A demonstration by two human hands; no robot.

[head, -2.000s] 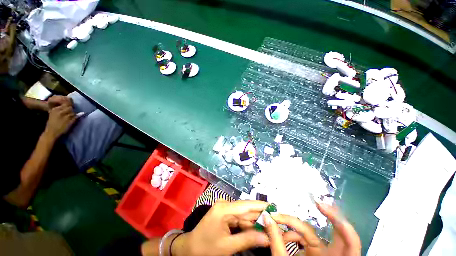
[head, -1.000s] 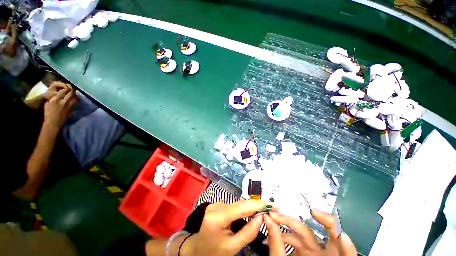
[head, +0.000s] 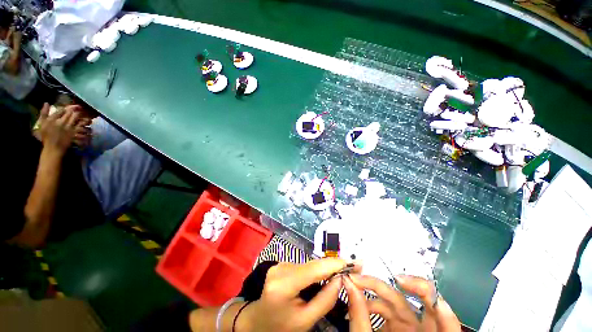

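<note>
My left hand and my right hand meet at the bottom centre. Their fingertips pinch a small thin green and dark piece, which looks like a circuit board, mostly hidden by the fingers. Just above my left fingertips lies a round white housing with a black square component and an orange bit at its lower side. The heap of white adhesive pads lies beyond my right hand. Another housing with a black part and red wire lies at the heap's upper left.
Two housings lie on the clear ridged mat; several stand farther left. A pile of units and white sheets are at right. The red bin is below the bench edge. A seated person is at left.
The green piece between my fingertips has been tilted so that it shows edge-on. The housing with the black square now shows fully above my hands. The seated person's hands have shifted.
</note>
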